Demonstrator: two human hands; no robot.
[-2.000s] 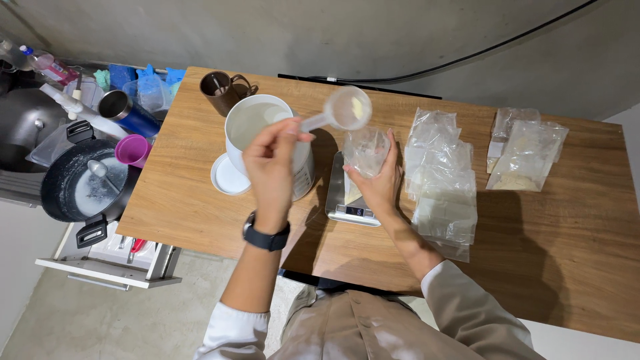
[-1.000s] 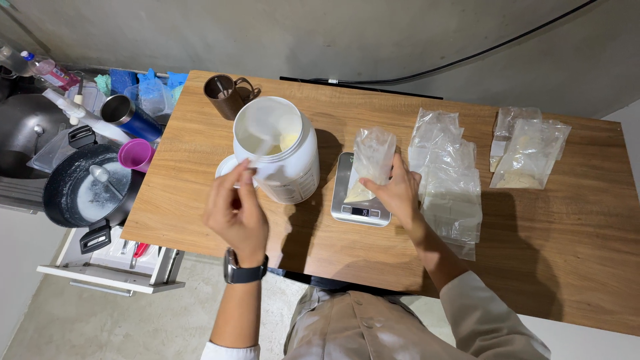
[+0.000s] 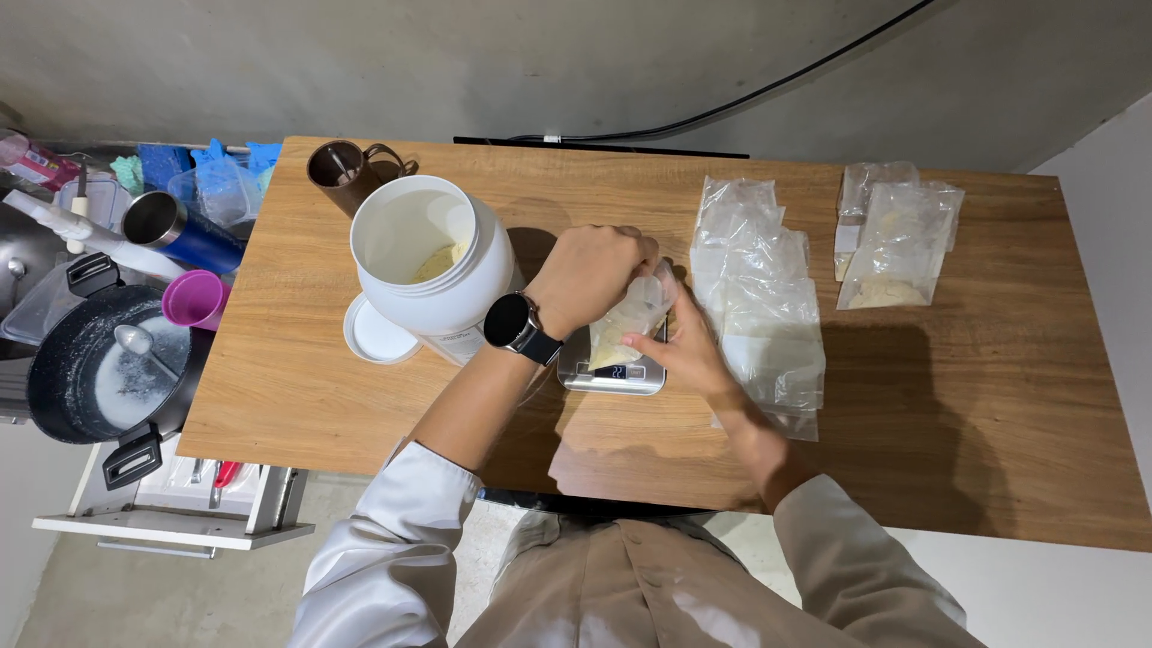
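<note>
My left hand [image 3: 598, 270], a dark watch on its wrist, is bent over the mouth of a clear plastic bag [image 3: 612, 337]. Its fingers are closed on the plastic scoop, which is mostly hidden at the bag's mouth. From the right, my right hand [image 3: 684, 346] grips the upright, tilted bag, with pale powder at its bottom. Under the bag lies a small digital kitchen scale [image 3: 621, 385] with a lit display. Just left stands an open white plastic tub [image 3: 486, 270] holding pale yellow powder [image 3: 438, 261]. Its white lid [image 3: 380, 331] lies beside it.
Flat plastic bags [image 3: 765, 297] overlap right of the scale; powder-filled bags [image 3: 891, 261] lie farther right. A brown mug [image 3: 346, 180] stands behind the tub. Left are a black pot [image 3: 54, 378], a pink cup [image 3: 193, 299], a blue tumbler [image 3: 202, 236] and an open drawer [image 3: 180, 529].
My left hand has moved with the scoop from the tub's mouth rightward to the bag. My right hand has stayed on the bag at the scale since one second ago.
</note>
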